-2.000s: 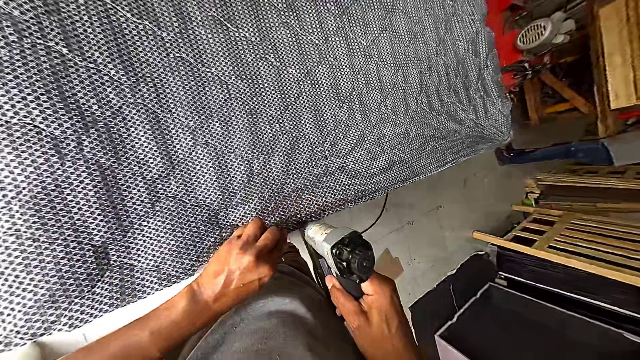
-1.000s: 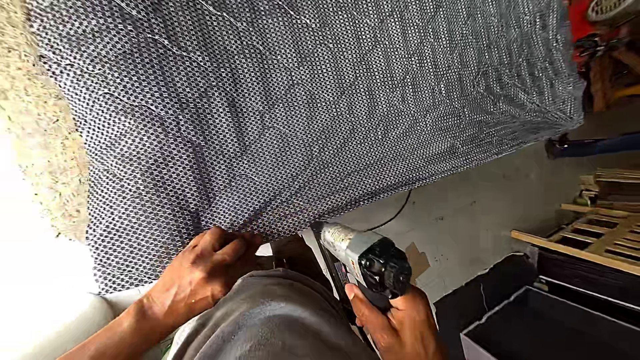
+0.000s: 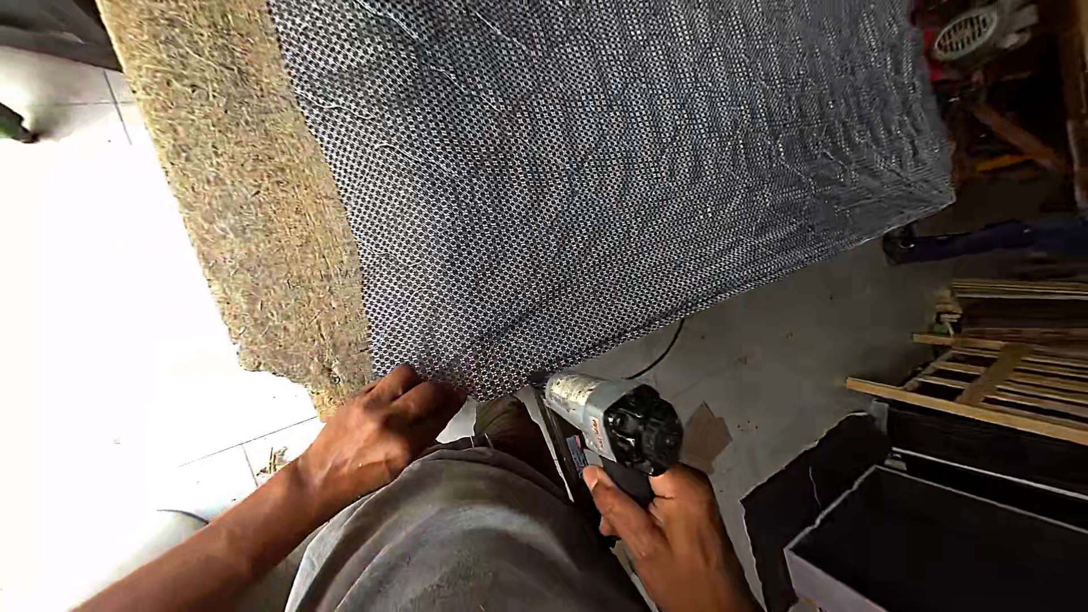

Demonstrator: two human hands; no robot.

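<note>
A dark fabric with a small white pattern (image 3: 578,195) covers most of a large board, and a strip of straw-coloured fibrous board (image 3: 246,195) shows bare along its left side. My left hand (image 3: 387,425) grips the fabric's near edge, its fingertips partly hidden in the folds. In my right hand (image 3: 663,527) is a pneumatic stapler (image 3: 616,416), held by its handle, with its nose at the fabric's near edge, to the right of my left hand. Whether the nose touches the fabric is hard to tell.
A thin hose (image 3: 667,353) runs over the tiled floor beyond the stapler. Slatted wooden frames (image 3: 986,374) lie at the right, above a black open box (image 3: 943,535). A fan-like round grille (image 3: 966,36) is at the top right.
The fabric and board have shifted right in view, so the bare fibrous strip, unseen two seconds ago, now shows at the left. Both hands keep their holds.
</note>
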